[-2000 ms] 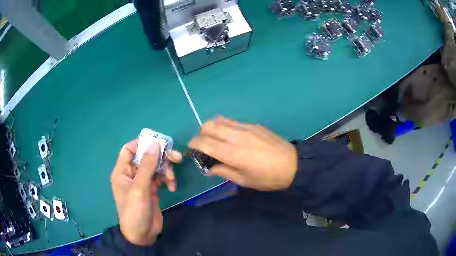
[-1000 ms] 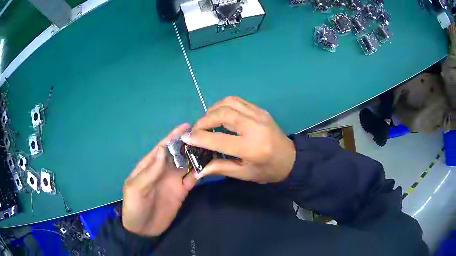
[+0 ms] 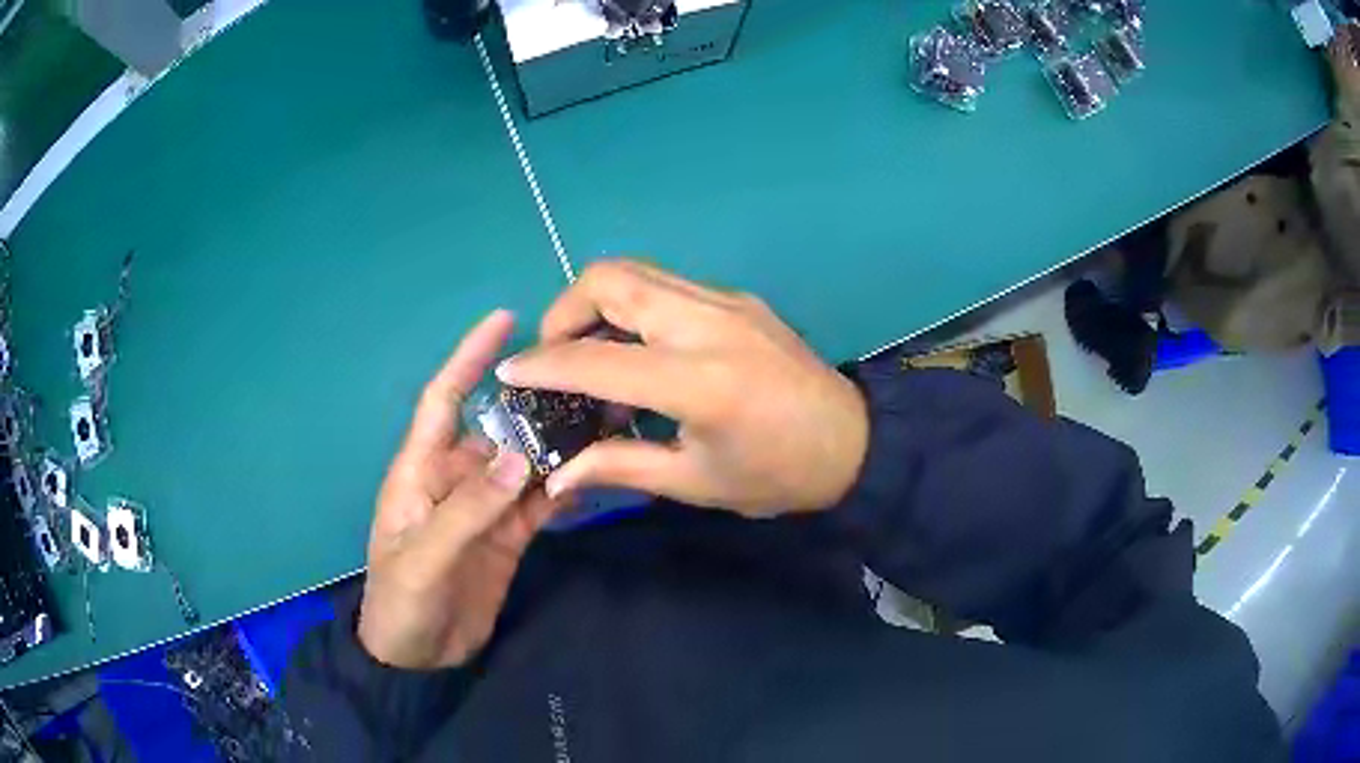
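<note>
A small dark module assembly (image 3: 555, 418) with a silvery-clear edge is held between both hands above the bench's front edge. My left hand (image 3: 455, 514) grips its silvery left side between thumb and fingers. My right hand (image 3: 716, 395) holds the dark part from the right, fingers on the top edge and thumb at the lower edge. The fingers hide part of the module. Several square white plates (image 3: 127, 534) with dark round centres and thin wires lie at the left of the green mat.
The screw feeder box (image 3: 627, 57) stands at the top centre, beside a black cylinder (image 3: 455, 15). Clear-and-dark modules (image 3: 1077, 78) cluster at the upper right. Black trays (image 3: 21, 574) are at the far left. A blue bin (image 3: 291, 634) is below the bench edge. A person (image 3: 1260, 261) is at right.
The two hands have come together, and the silvery piece and dark part now meet between them. The left thumb has closed onto the silvery side. The view has shifted, with the feeder higher in the picture.
</note>
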